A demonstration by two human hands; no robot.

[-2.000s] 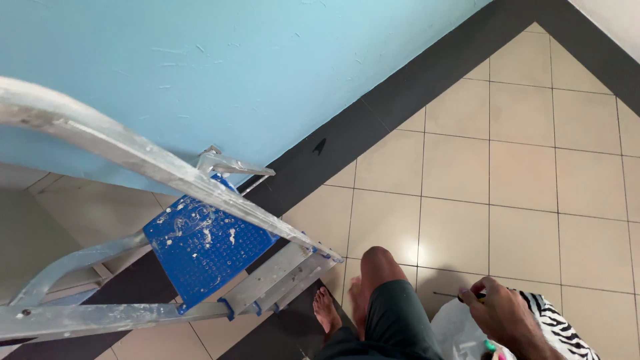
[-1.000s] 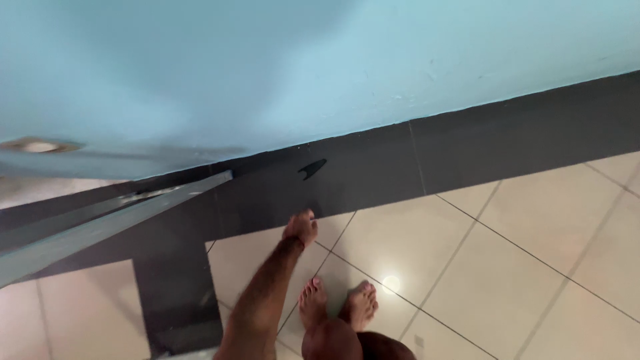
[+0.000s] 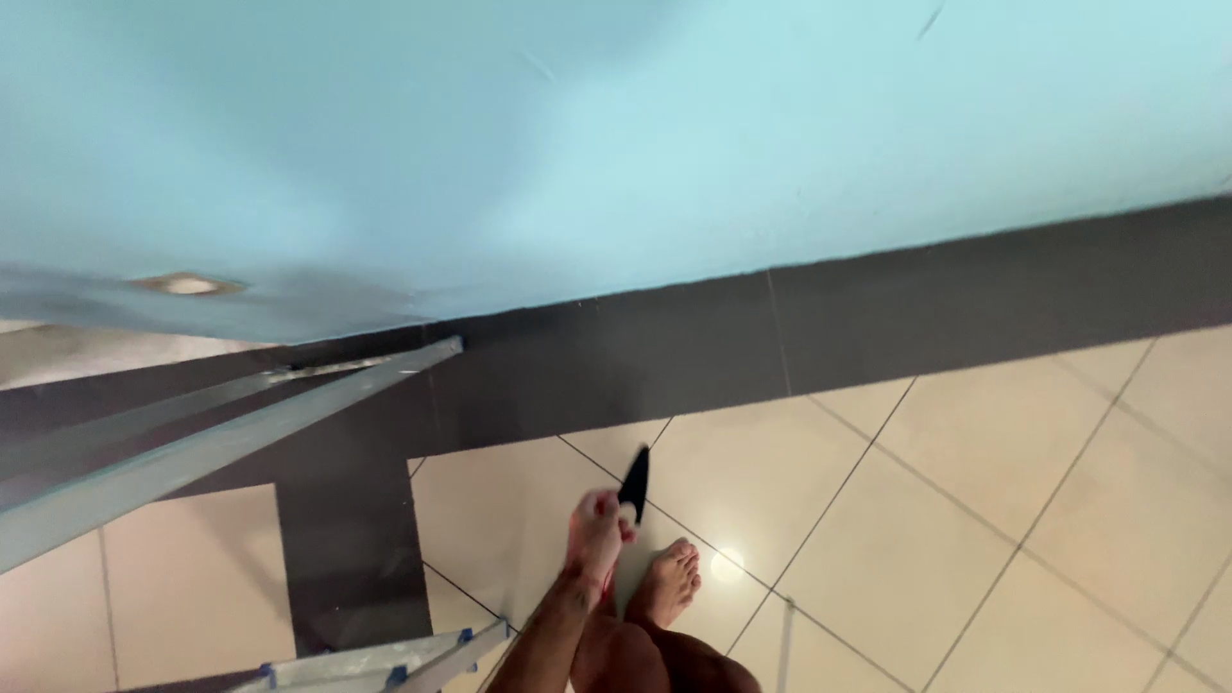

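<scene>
My left hand [image 3: 597, 529] is in the lower middle, in front of my bare foot [image 3: 666, 584]. Its fingers are closed on a flat black pointed piece [image 3: 635, 476], whose tip points up and away from the hand. The piece is blurred, so its material cannot be told. Beneath it are the pale floor tiles. My right hand is out of view.
Aluminium stepladder rails [image 3: 241, 433] slant in from the left, and ladder parts with blue fittings [image 3: 423, 659] stand at the bottom. A dark tile border [image 3: 616, 356] runs along the light blue wall [image 3: 616, 144]. A small fitting or opening [image 3: 188, 283] is in the wall at left.
The black piece lay on the dark border in both earlier frames; now my left hand has it, lifted and nearer my feet. My right hand, seen earliest at lower right, has left view. The view has turned.
</scene>
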